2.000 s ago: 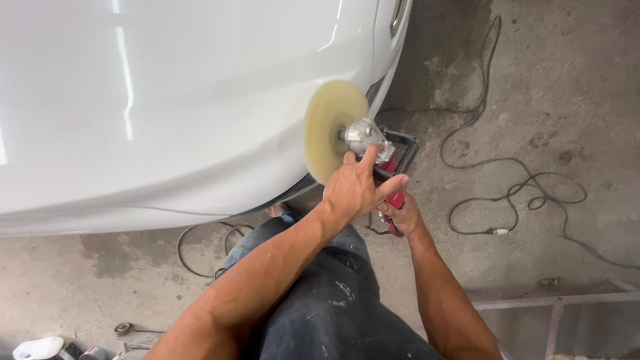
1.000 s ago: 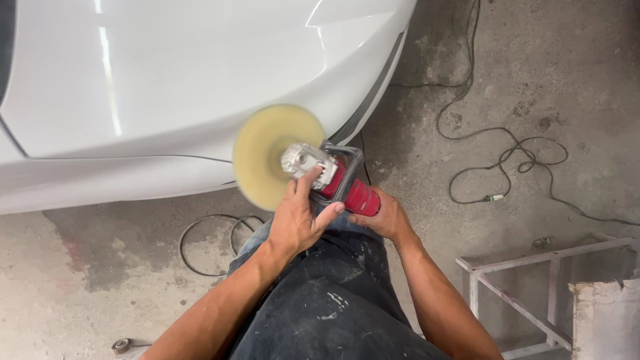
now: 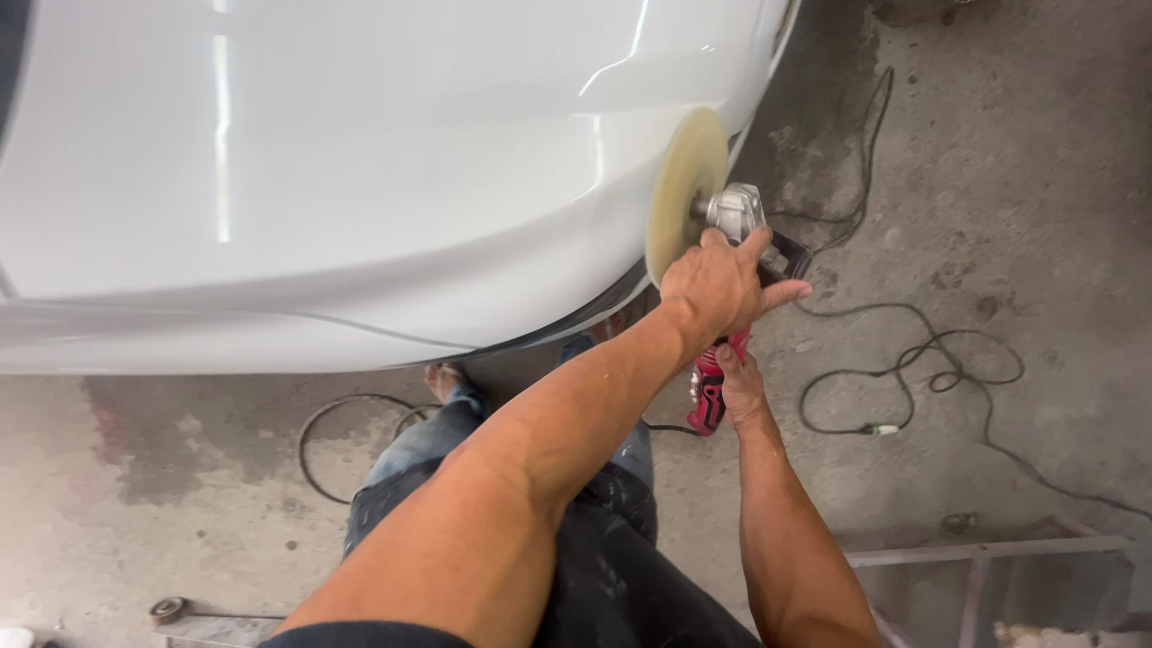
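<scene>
A red and black rotary polisher (image 3: 709, 387) with a silver metal gear head is held between my two hands. My left hand (image 3: 720, 283) lies over its front near the gear head, fingers spread toward the black loop handle; its underside and exact grip are hidden. Lower down, my right hand (image 3: 742, 387) is closed around the red body. The round yellowish pad (image 3: 688, 198), blurred, stands tilted nearly edge-on against the rounded corner of a white car's body panel (image 3: 405, 180). A dark trim strip curves below the pad.
A dark power cable (image 3: 900, 369) with a pale connector loops over the concrete floor at right. Another cable loop (image 3: 306, 450) lies beside my legs. A metal frame (image 3: 981, 551) stands at lower right, and a roll of tape (image 3: 167, 611) sits at lower left.
Since one second ago, the polisher and both hands have moved right along the car's corner. The pad has turned from nearly face-on to nearly edge-on.
</scene>
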